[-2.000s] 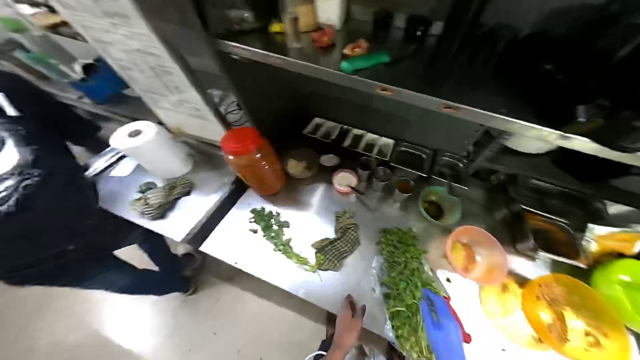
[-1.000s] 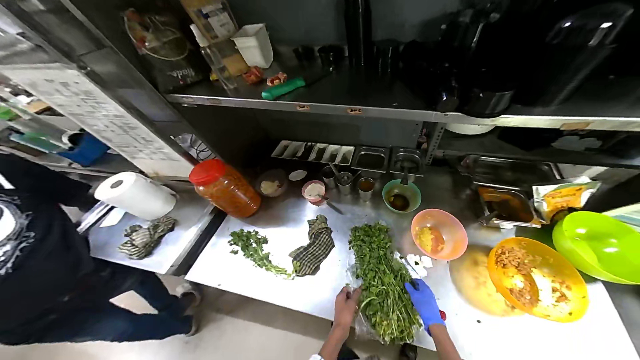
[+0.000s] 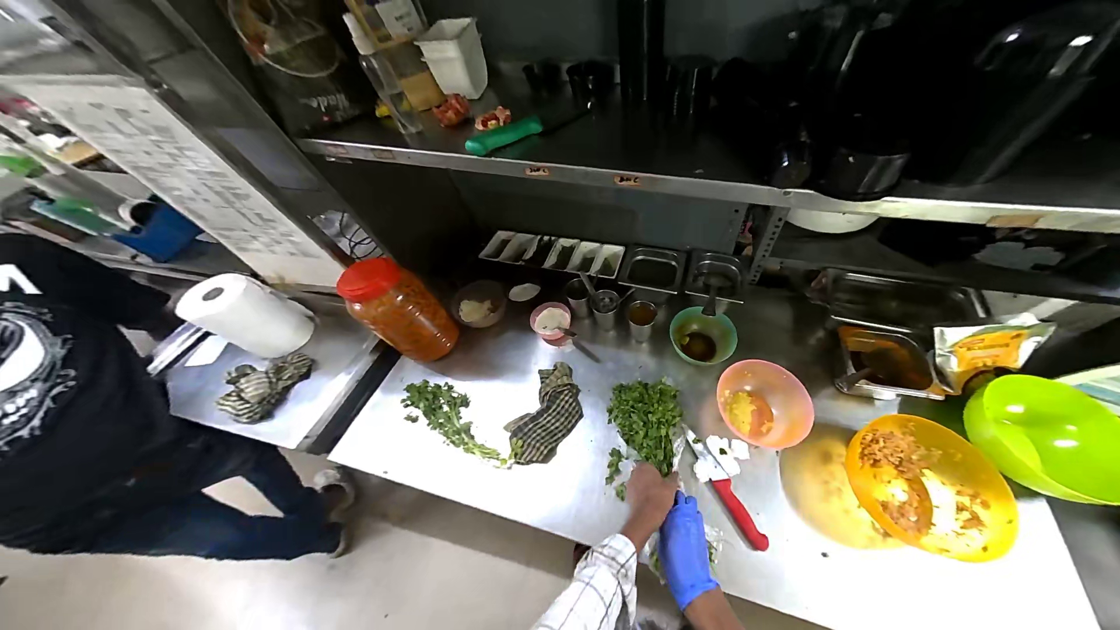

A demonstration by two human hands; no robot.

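A bunch of leafy green herbs (image 3: 646, 420) lies on the steel worktop with its stems toward me. My left hand (image 3: 650, 497), bare, is closed around the bunch just below the leaves. Close against it on the right, my right hand (image 3: 686, 542), in a blue glove, is on the stem end; its fingers are partly hidden, so its grip is unclear. Clear plastic shows around the stems. A knife with a red handle (image 3: 739, 516) lies just right of the gloved hand, beside white pieces (image 3: 719, 457). A checked cloth (image 3: 549, 416) and a smaller herb sprig (image 3: 448, 420) lie to the left.
An orange bowl (image 3: 932, 486), a green bowl (image 3: 1046, 437) and a pink bowl (image 3: 765, 404) stand right. A red-lidded jar (image 3: 398, 308), small cups and a teal bowl (image 3: 703, 335) stand behind. A shelf (image 3: 700, 188) overhangs the back. At left, a person in black stands by a paper roll (image 3: 245, 315).
My hands, apart on either side of the herbs one second ago, are now together at the stems. The red-handled knife, mostly hidden then, shows fully. My gloved hand was not visible two seconds ago.
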